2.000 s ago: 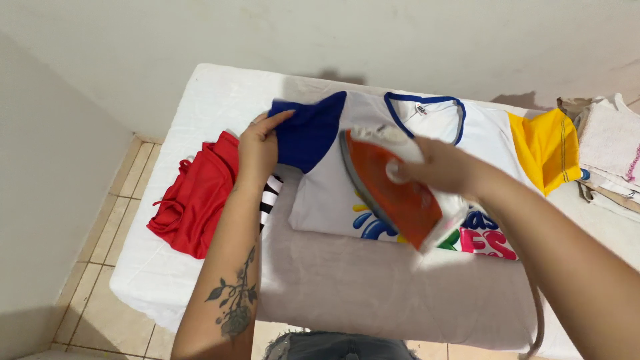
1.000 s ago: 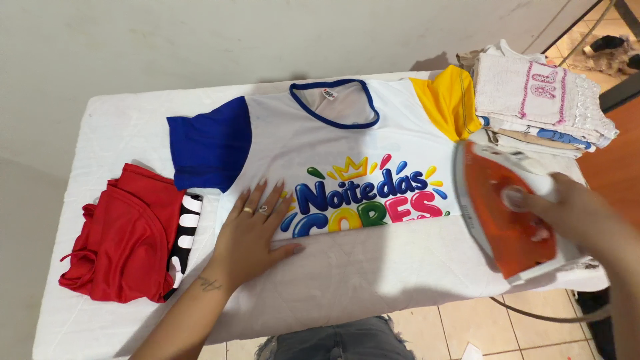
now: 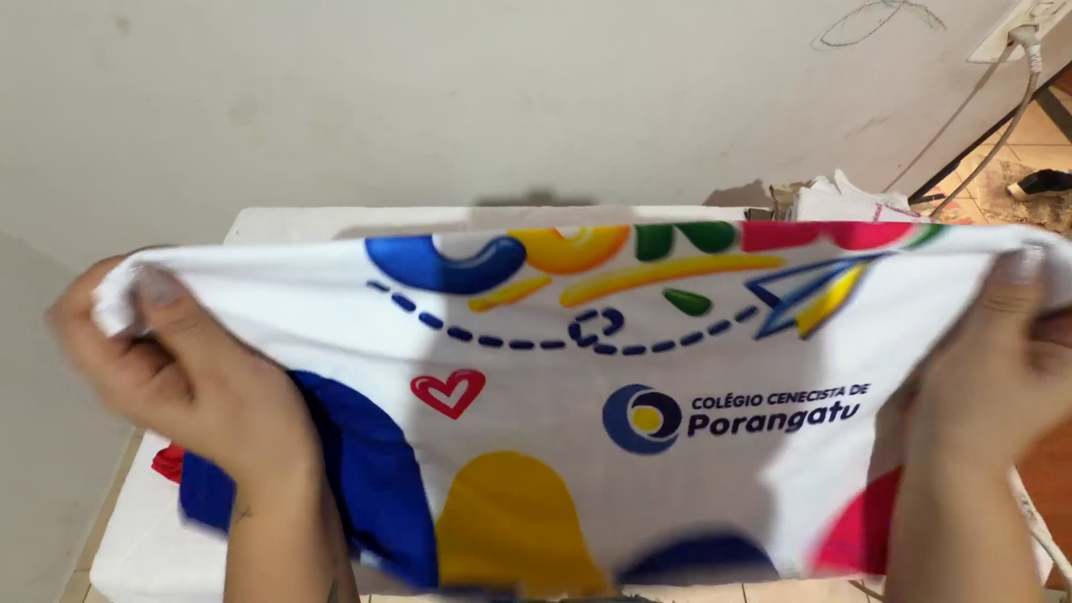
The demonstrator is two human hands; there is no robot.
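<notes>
A white T-shirt with coloured prints (image 3: 536, 402) is stretched in the air between my two hands, above a cloth-covered table. My left hand (image 3: 176, 352) pinches its folded edge at the left, thumb on top. At the right, my right hand (image 3: 997, 352) grips the other end of the same edge, its fingers partly behind the fabric. The shirt's printed lower part hangs toward me, showing a red heart, a paper plane, lettering and blue, yellow and pink shapes. A blue sleeve (image 3: 205, 494) shows beneath my left wrist. The iron is not visible.
The white-covered table (image 3: 285, 222) stands against a pale wall. Behind the shirt at the back right lie folded cloths (image 3: 846, 201). A bit of red fabric (image 3: 167, 462) shows at the left. A plug with a cord (image 3: 1026, 38) sits in the wall outlet at the upper right.
One second ago the shirt lay flat, with my left hand on it and my right hand on the orange and white iron. The iron is released, and both hands now hold the shirt up.
</notes>
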